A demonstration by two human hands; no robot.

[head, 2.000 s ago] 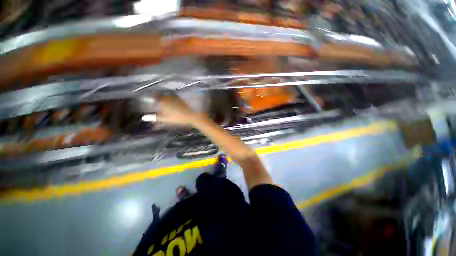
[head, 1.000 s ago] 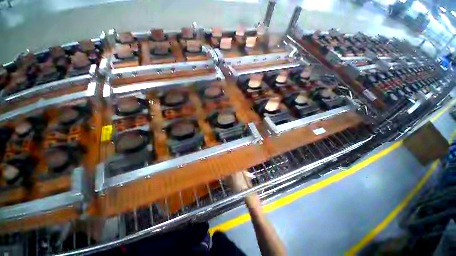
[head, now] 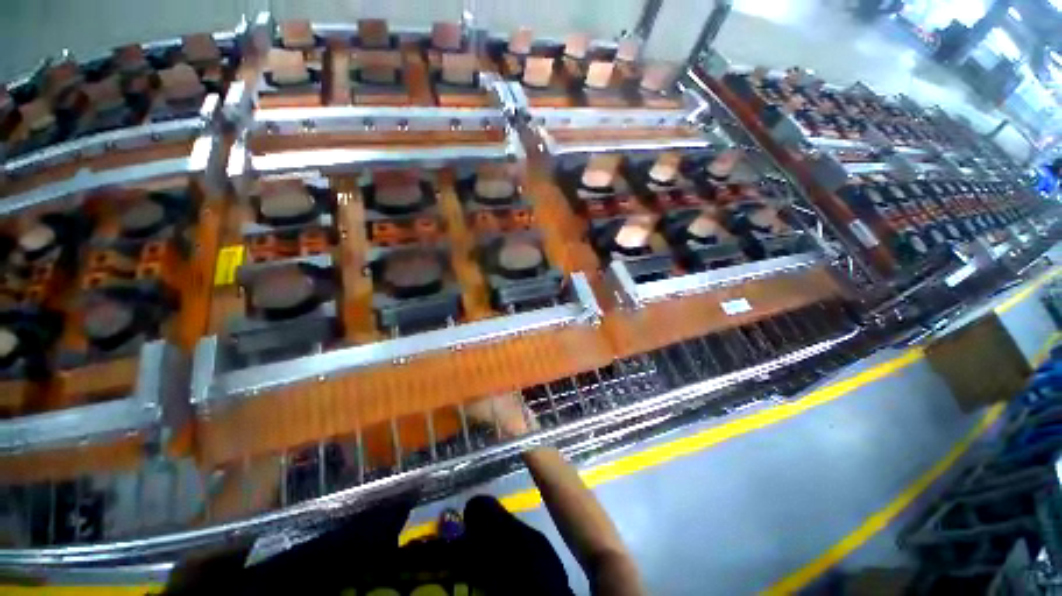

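Observation:
My right hand (head: 501,413), blurred, is at the front edge of an orange-brown fixture board (head: 419,390) on the wire rack. Its fingers are at or under the edge, and their grip cannot be made out. The board carries rows of dark wound cores (head: 413,270) with round brownish tops. A silver clamp bar (head: 396,350) runs along its front, and a yellow label (head: 229,264) is on its left part. More fixtures sit close on both sides; the right one has a white label (head: 736,306). My left hand is not in view.
The chrome rack's front rail (head: 699,390) curves across below the boards. More loaded fixtures (head: 932,186) continue to the far right. A brown carton (head: 978,361) stands near the yellow-lined aisle (head: 710,489). Blue and grey frames (head: 990,477) are at the right.
Two seconds ago my right hand was blurred among the rack levels. From one second ago to now it has moved left along the front edge of the board. The view has shifted slightly.

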